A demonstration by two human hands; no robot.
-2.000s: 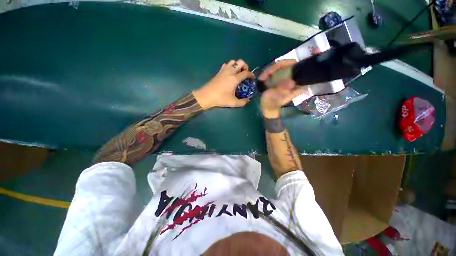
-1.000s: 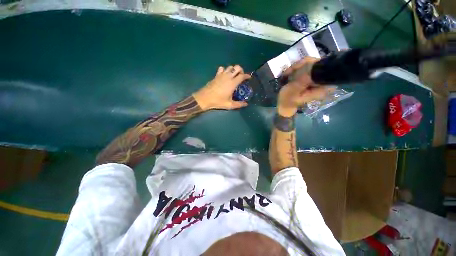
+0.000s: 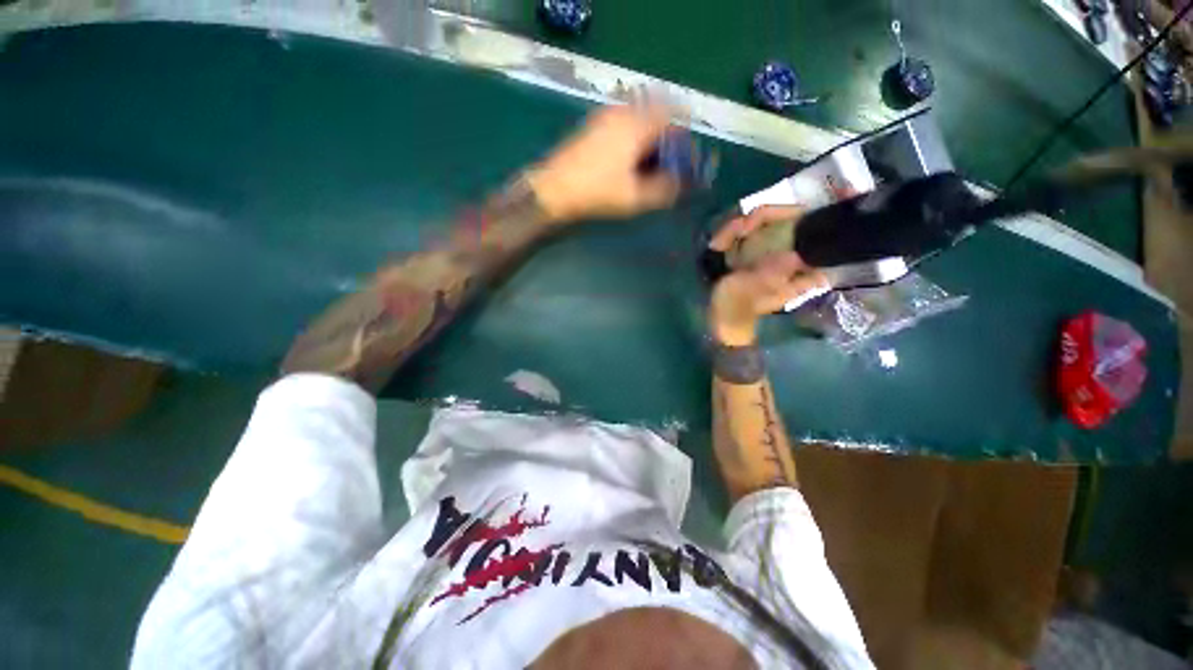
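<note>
My left hand (image 3: 608,164) is blurred and holds a round blue unit (image 3: 683,156) near the worn white rail, its fingers around the left side of it. My right hand (image 3: 759,268) grips the pale nose of the black electric screwdriver (image 3: 877,225), which lies slantwise with its tip pointing left. The tip is apart from the blue unit. The white and black screw feeder (image 3: 850,170) sits behind the right hand and is partly covered by it and the screwdriver. Screws cannot be made out.
A clear plastic bag (image 3: 870,314) lies beside the feeder. A red bag (image 3: 1099,368) is at the bench's right end. Several blue units, one of them here (image 3: 776,85), lie on the green belt beyond the white rail (image 3: 576,63). A brown cardboard box (image 3: 942,537) is below the bench edge.
My left hand has lifted away from beside the feeder and moved up toward the rail with the blue unit. My right hand and the screwdriver have shifted left relative to the feeder.
</note>
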